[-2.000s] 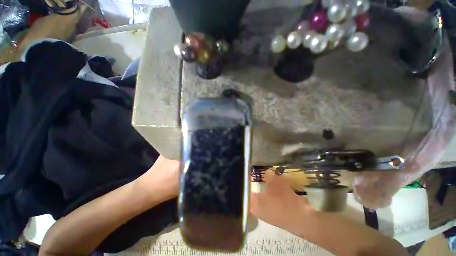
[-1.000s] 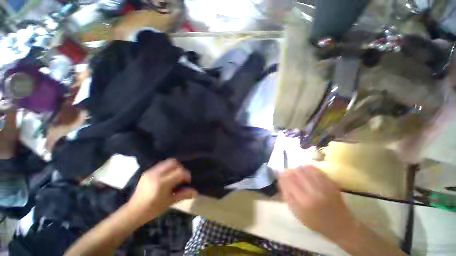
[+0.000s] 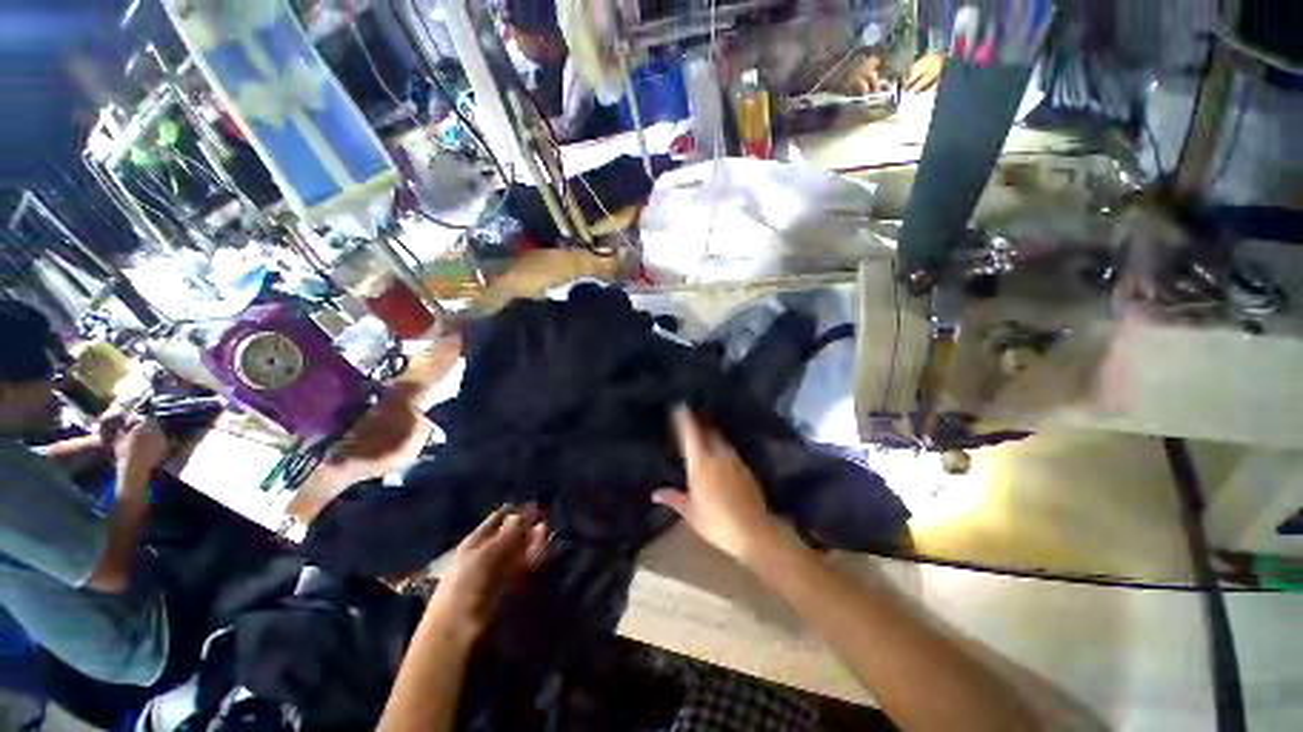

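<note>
The black garment (image 3: 572, 386) lies heaped left of the sewing machine (image 3: 1000, 343), with a grey panel (image 3: 750, 336) beside the machine head. Its right end reaches the bright light near the needle. My left hand (image 3: 493, 558) is at the garment's front edge with fingers curled; cloth is around the fingers, and the grip is hard to make out. My right hand (image 3: 717, 486) lies over the middle of the garment, thumb and fingers apart. The presser foot and needle are too small and glaring to tell.
A purple machine (image 3: 286, 369) stands at the left. A person (image 3: 72, 515) sits at the far left with hands at work. A dark green post (image 3: 960, 157) rises at the machine head. A white heap (image 3: 750, 215) and a bottle (image 3: 752, 115) are behind. A black strap (image 3: 1203, 586) crosses the bed.
The view has lifted and widened, showing more of the workshop. My right hand has moved left from the needle area onto the garment, its fingers now spread. My left hand stays at the front edge.
</note>
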